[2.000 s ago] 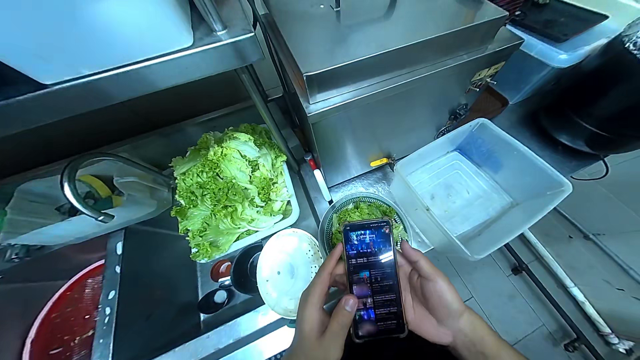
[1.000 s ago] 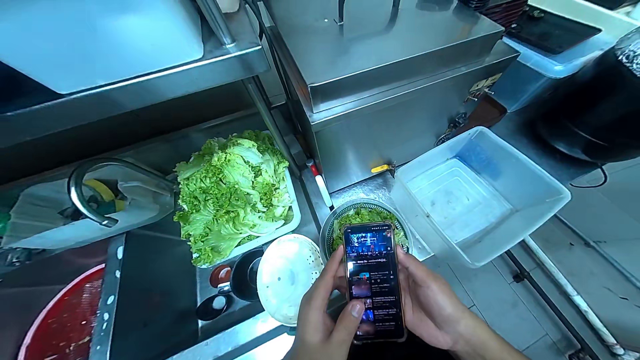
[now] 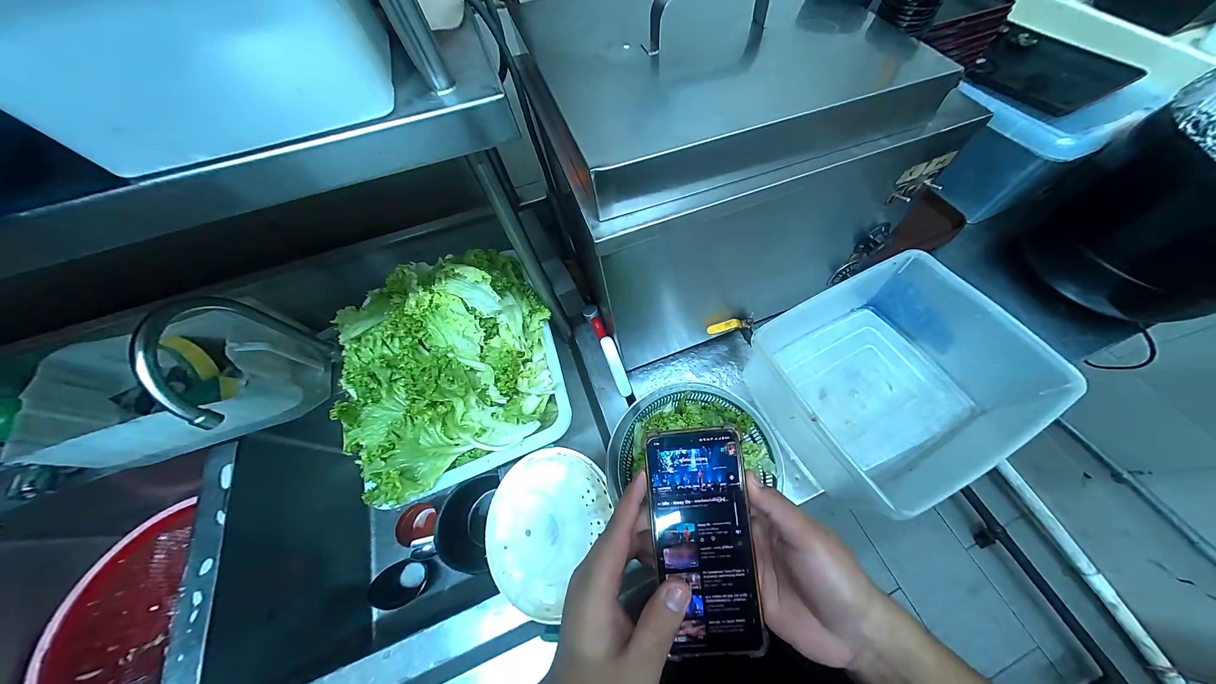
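Observation:
A smartphone [image 3: 705, 560] with a lit screen is held upright between my two hands, low in the view. My left hand [image 3: 622, 598] grips its left edge, with the thumb over the lower part of the screen. Along the right edge of the phone, my right hand [image 3: 807, 579] supports it with its fingers partly hidden behind. Just beyond the phone's top sits a round basket [image 3: 622, 446] with cut lettuce [image 3: 693, 415] in it. A white perforated lid or colander [image 3: 546, 532] lies to the left of my left hand. Further left, leafy lettuce [image 3: 442, 370] is heaped on a white tray [image 3: 560, 408].
An empty translucent plastic bin [image 3: 864, 389] is at the right. A curved faucet [image 3: 152, 361] and a red basin [image 3: 114, 608] are at the left. A white-and-red knife sheath or handle [image 3: 611, 356] lies by the steel appliance [image 3: 722, 275]. A steel shelf [image 3: 285, 161] spans the upper left.

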